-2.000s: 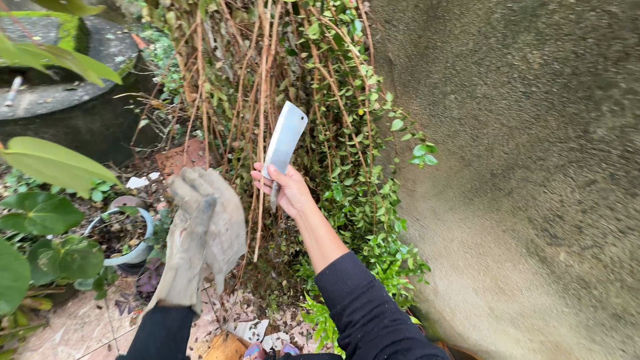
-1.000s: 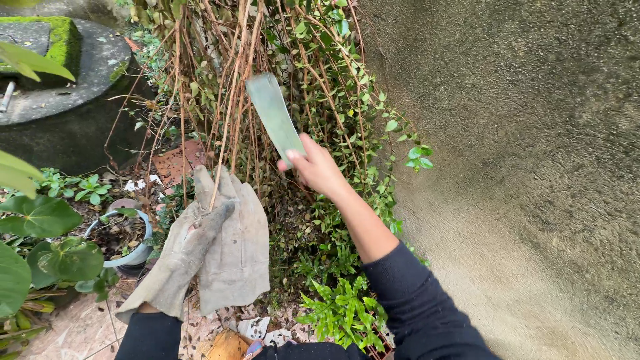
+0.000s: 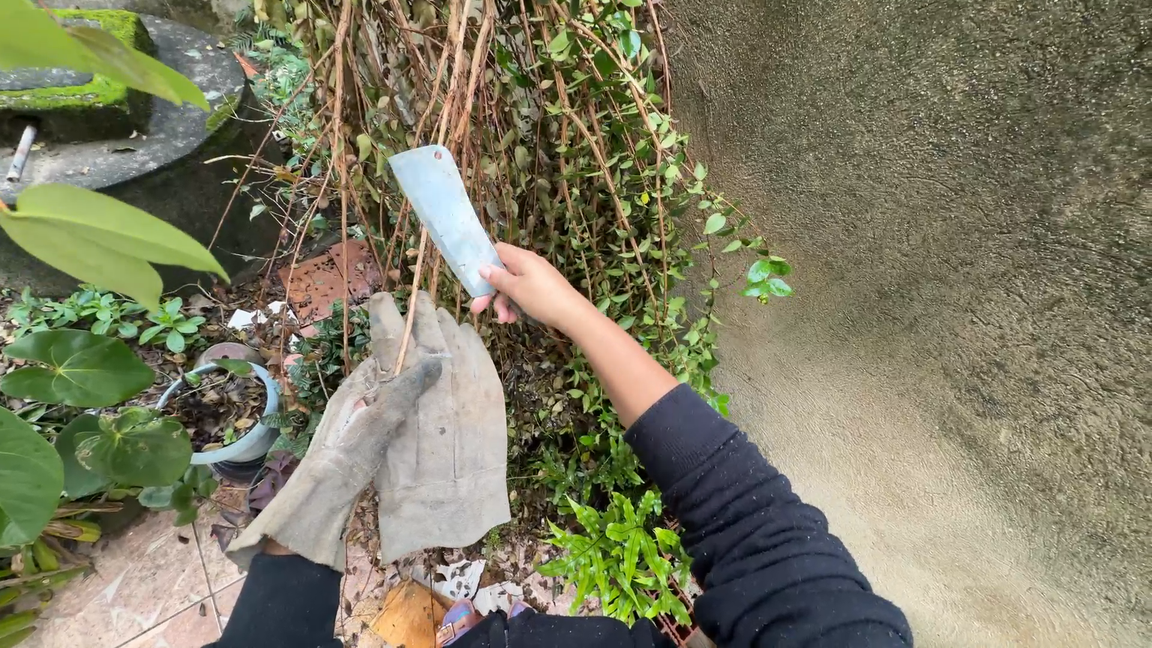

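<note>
My left hand [image 3: 360,423] wears a pale grey work glove and holds a second, empty work glove [image 3: 450,450] that hangs flat beside it. A thin brown stem [image 3: 414,310] runs down to the gloved thumb; whether the hand grips it is not certain. My bare right hand [image 3: 522,288] holds a metal cleaver [image 3: 441,216] by its lower end, with the broad blade pointing up and to the left in front of the hanging vines [image 3: 576,180]. The cleaver's handle is mostly hidden by the hand.
A rough concrete wall [image 3: 927,270] rises on the right. At the left are a round concrete slab [image 3: 193,72] with moss, a blue-rimmed plant pot [image 3: 265,423] and broad green leaves [image 3: 81,369]. A fern [image 3: 621,553] grows low near the wall, by pink floor tiles [image 3: 153,576].
The cleaver, upright two seconds ago, now leans to the left, its blade face turned to view. The second glove hangs lower and more spread than in the earliest frame.
</note>
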